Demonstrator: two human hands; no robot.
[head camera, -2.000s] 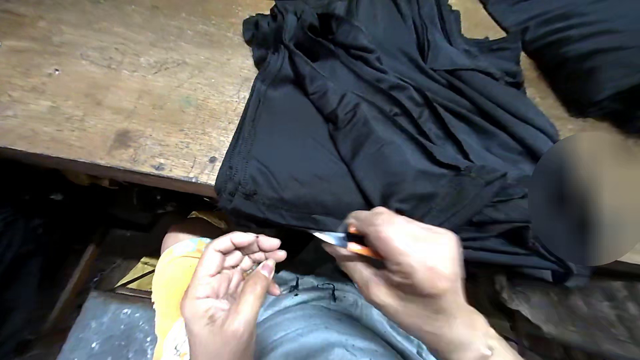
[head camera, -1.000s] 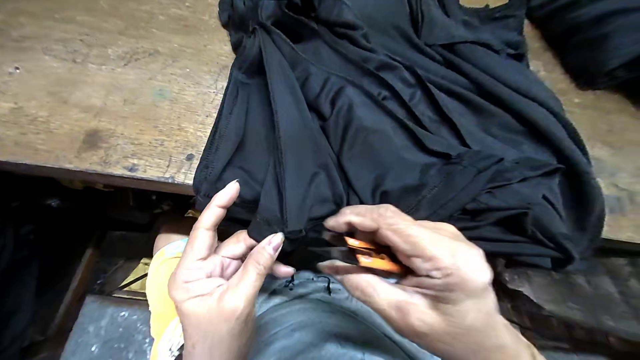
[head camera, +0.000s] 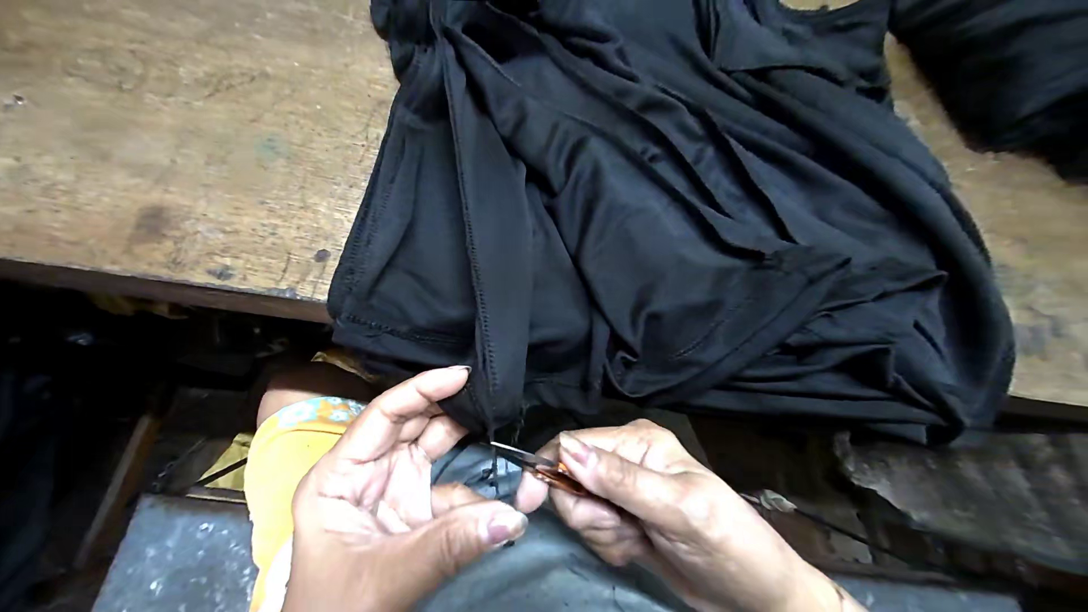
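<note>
A black fabric garment (head camera: 680, 212) lies in folds over the table's front edge, with a stitched seam running down to a corner near my hands. My right hand (head camera: 629, 493) is closed around small thread snips (head camera: 544, 469) with orange parts, and their narrow metal tip is at a dark thread below that corner. Just left of the tip is my left hand (head camera: 399, 493), palm up with curled fingers. Its fingertips are beside the hanging corner; whether they pinch the thread cannot be told.
The wooden table (head camera: 170, 153) spans the back. More black fabric (head camera: 1003, 76) lies at the upper right. Below are my lap in grey cloth (head camera: 544, 569), a yellow patterned cloth (head camera: 285, 476) and a grey speckled surface (head camera: 178, 552) at the lower left.
A seamed part of the garment has been drawn down toward my lap since the earliest frame. The snips in my right hand have come to the thread at its corner.
</note>
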